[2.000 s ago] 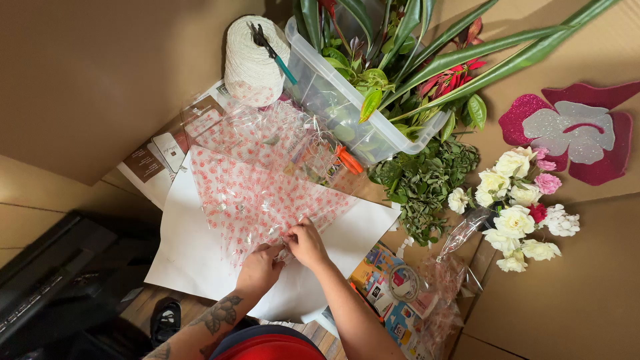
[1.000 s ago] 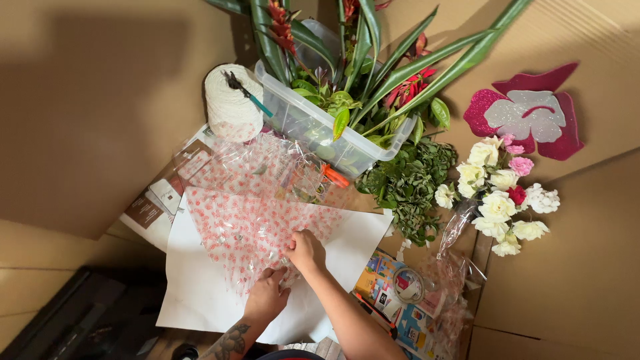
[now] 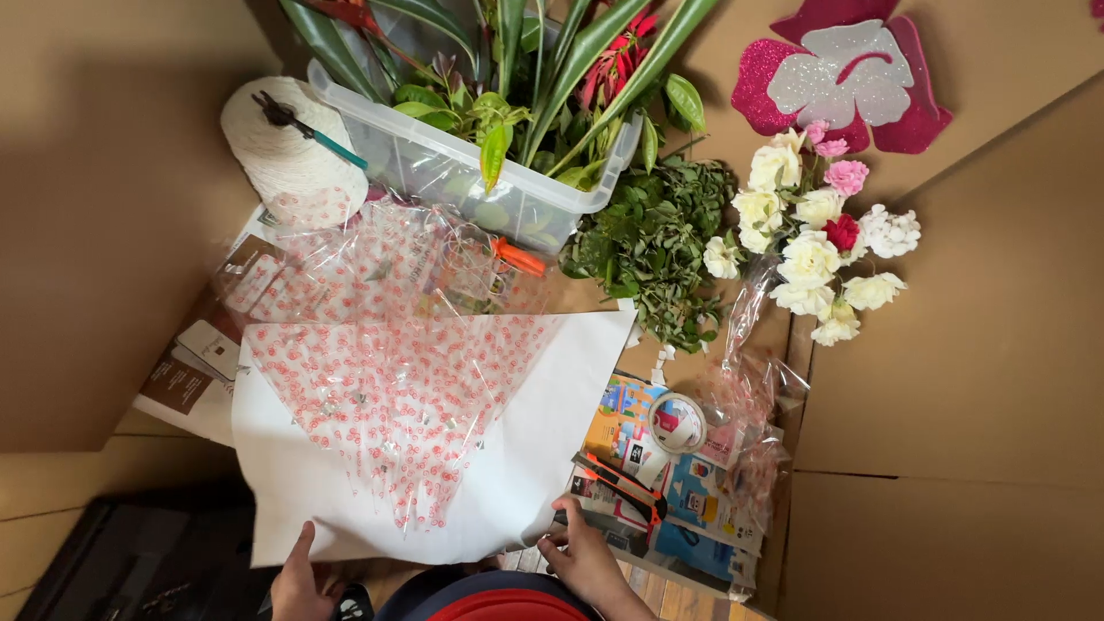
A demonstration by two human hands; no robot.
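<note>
A white sheet of paper [image 3: 526, 466] lies flat, its near edge curling a little. On it rests clear cellophane with a red printed pattern [image 3: 388, 388], folded to a point toward me. My left hand [image 3: 302, 580] is at the sheet's near left edge, thumb raised beside the paper. At the near right corner is my right hand [image 3: 582, 552], thumb and fingers apart; whether either hand pinches the paper cannot be told. Right of the sheet, a box cutter [image 3: 619, 487] and a roll of clear tape [image 3: 677, 423] lie on printed paper.
Behind stand a cone of white string [image 3: 289, 168] with pruning shears [image 3: 319, 138] on it, and a clear plastic bin [image 3: 483, 185] of leaves and red flowers. Orange handles [image 3: 517, 257], cut greenery [image 3: 660, 241], a bouquet [image 3: 806, 259] and a glittery foam flower [image 3: 849, 78] lie to the right.
Both hands have let go of the patterned cellophane and moved apart, down to the near corners of the white sheet. The cellophane now lies on the sheet with its point toward me.
</note>
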